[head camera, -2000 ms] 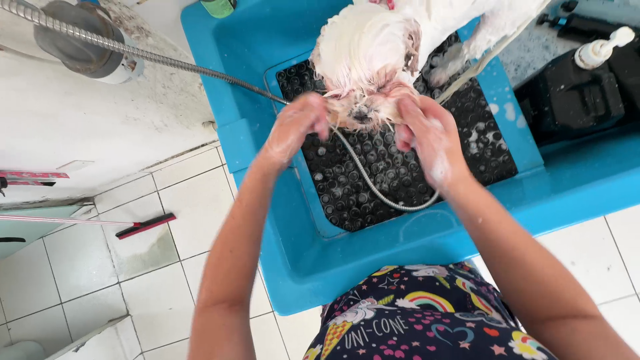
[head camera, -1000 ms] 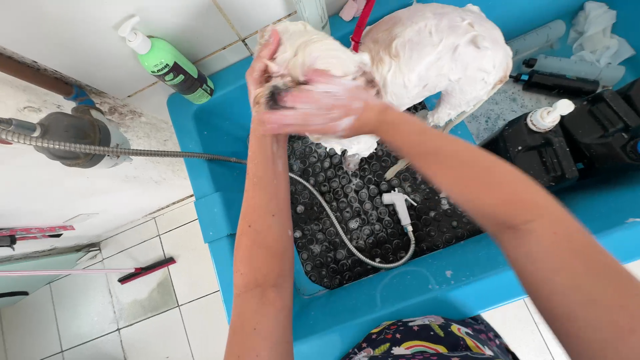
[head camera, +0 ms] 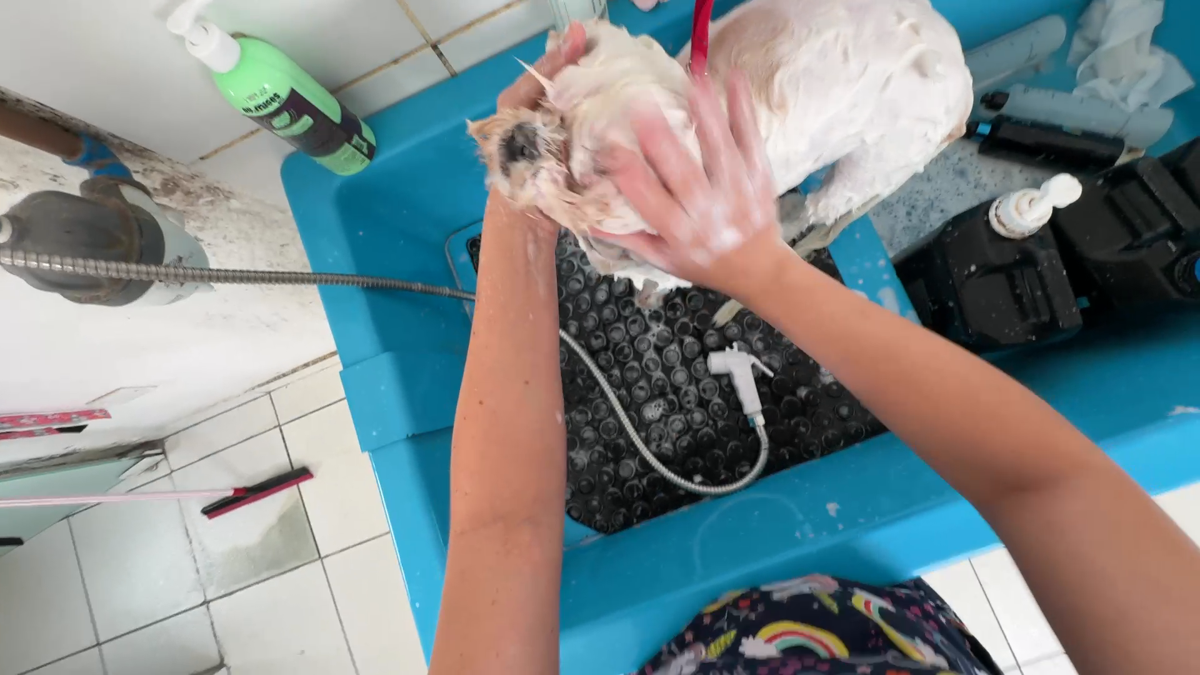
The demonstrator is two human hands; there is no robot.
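A wet, lathered white dog (head camera: 834, 84) stands in a blue tub (head camera: 394, 394), its head at the upper middle and a red lead (head camera: 700, 37) at its neck. My left hand (head camera: 544, 70) is at the far side of the head, partly hidden by it; whether it grips is unclear. My right hand (head camera: 698, 178), soapy and blurred, lies with spread fingers against the side of the dog's neck. Below the dog, a white spray handle (head camera: 742, 375) on a metal hose (head camera: 647, 445) lies on the black rubber mat (head camera: 656, 375).
A green pump bottle (head camera: 291, 98) stands at the tub's back left corner. Black jugs (head camera: 994, 267), one with a white pump, and smaller bottles (head camera: 1078, 112) are at the right. A squeegee (head camera: 258, 492) rests on the tiled floor near a wall pipe (head camera: 84, 244).
My right hand has moved from the dog's face to the side of its neck, and its fingers have spread. The dog's face now shows. The view has shifted since the oldest frame.
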